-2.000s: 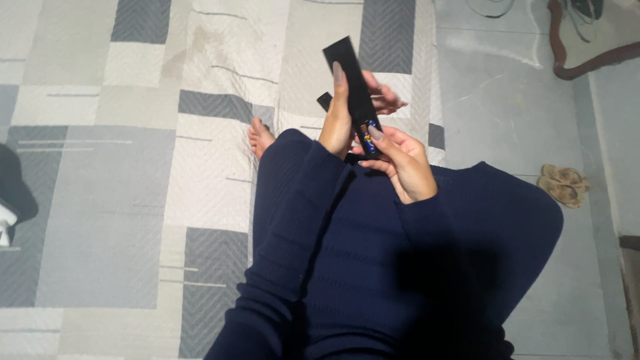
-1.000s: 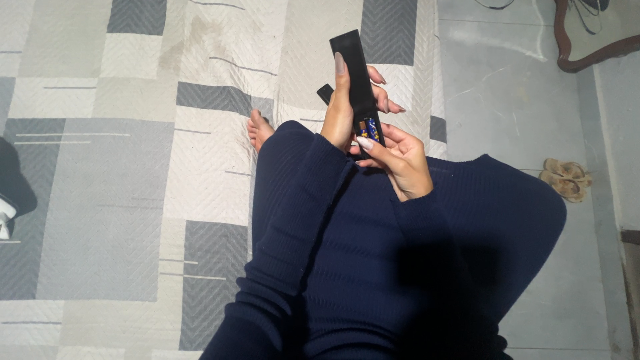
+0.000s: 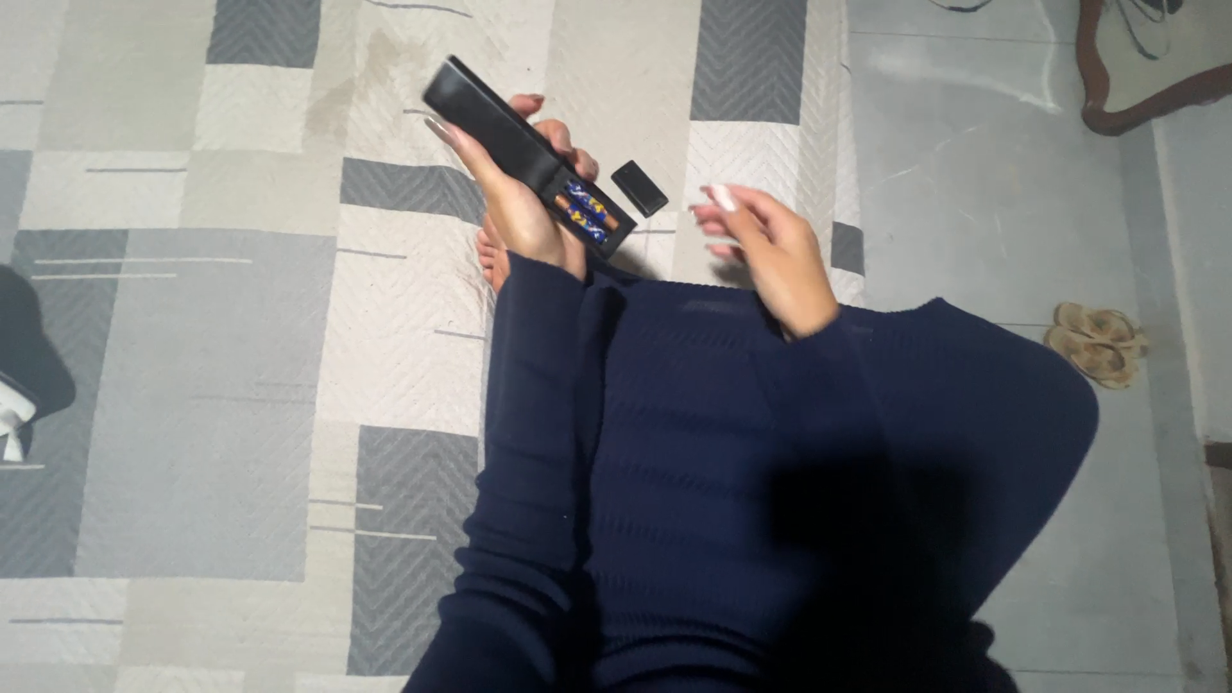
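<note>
My left hand (image 3: 520, 202) holds a long black device (image 3: 500, 120), perhaps a remote control, tilted with its lower end toward my lap. At that end its battery compartment stands uncovered, and two batteries (image 3: 587, 210) with blue, yellow and copper-coloured wraps lie side by side in it. A small black cover (image 3: 639, 189) lies on the patterned bedspread just right of the device, not touching either hand. To the right of the cover my right hand (image 3: 765, 245) is raised above my lap, holding nothing, with its fingers loosely bent and apart.
A grey and beige patchwork bedspread (image 3: 212, 385) spreads beneath me and to the left. A white object (image 3: 14, 414) sits at the left edge. On the grey floor at right are tan sandals (image 3: 1097, 345) and, farther up, a brown-framed item (image 3: 1102, 120). My bare foot shows beside my left wrist.
My right hand has come away from the battery end and moved right. The device in my left hand has tilted farther left, and the small black cover now shows clear of the hands.
</note>
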